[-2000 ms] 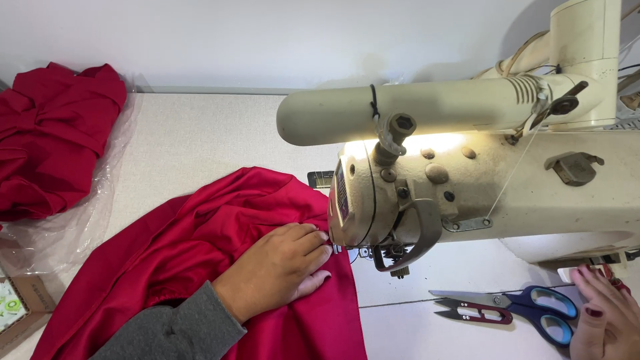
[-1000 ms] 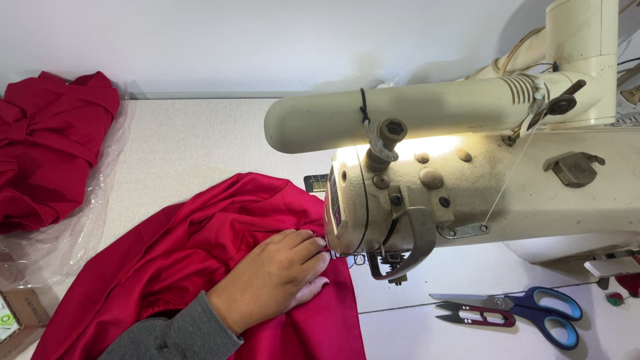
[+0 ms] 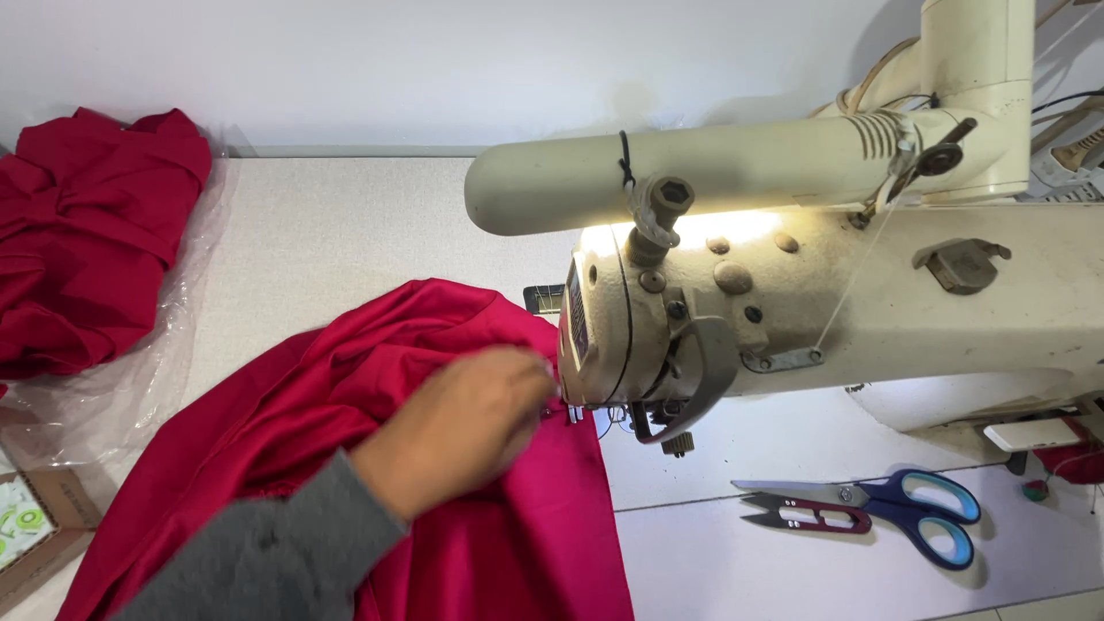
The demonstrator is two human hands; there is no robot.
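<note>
My left hand [image 3: 466, 423], blurred, is over the red fabric [image 3: 552, 517], close beside the head of the sewing machine [image 3: 638, 319]. Its fingertips are hard to make out, so whether they pinch anything does not show. The fabric spreads over the left part of the table, with its edge by the presser foot [image 3: 575, 414]; the needle area is mostly hidden under the machine head. My right hand is out of the frame. Right of the fabric lie blue-handled scissors [image 3: 918, 509], touching or very near red thread snips [image 3: 811, 514].
More red fabric [image 3: 86, 233] lies on clear plastic wrap [image 3: 185, 319] at the left. A cardboard box [image 3: 65, 509] stands at the lower left edge. A lamp [image 3: 552, 185] extends above the machine. A white object [image 3: 1039, 434] and red cloth [image 3: 1069, 463] are at the right.
Two seconds ago my right hand was at the right edge near the scissors; it has left the view. My left hand, resting flat on the fabric before, is now blurred and in a changed pose.
</note>
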